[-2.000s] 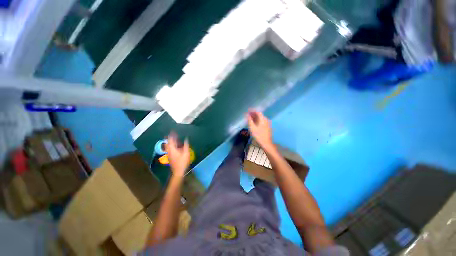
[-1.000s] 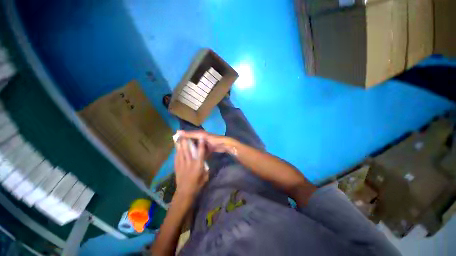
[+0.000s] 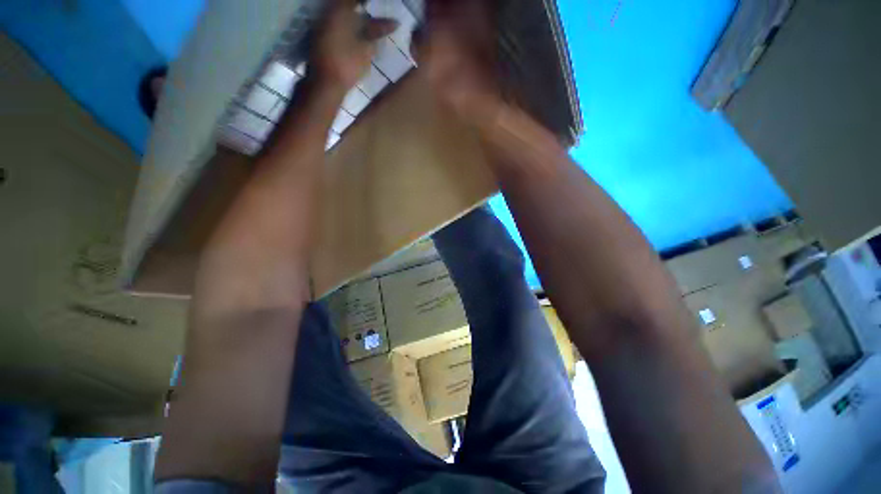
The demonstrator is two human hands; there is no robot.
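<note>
The open shipping carton [image 3: 386, 193] is large and near at the top of the view, tilted, its walls around both hands. White unit boxes [image 3: 256, 111] stand in rows inside it, with more between and below my hands. My left hand [image 3: 348, 43] reaches into the carton over the white boxes, fingers bent beside them. My right hand [image 3: 452, 63] is inside, to the right of the boxes, dark and blurred. The frame does not show whether either hand grips a box. My forearms hide part of the carton.
Blue floor [image 3: 633, 145] lies right of the carton. A big brown carton [image 3: 77, 260] stands at the left. Printed cartons [image 3: 425, 299] show behind my legs. More brown cartons [image 3: 724, 309] and a white container with a blue label [image 3: 773, 425] are at the right.
The open carton now appears much nearer and larger. My hands, earlier together near my body around a small white item, have moved into it and apart. The green bench has left the view.
</note>
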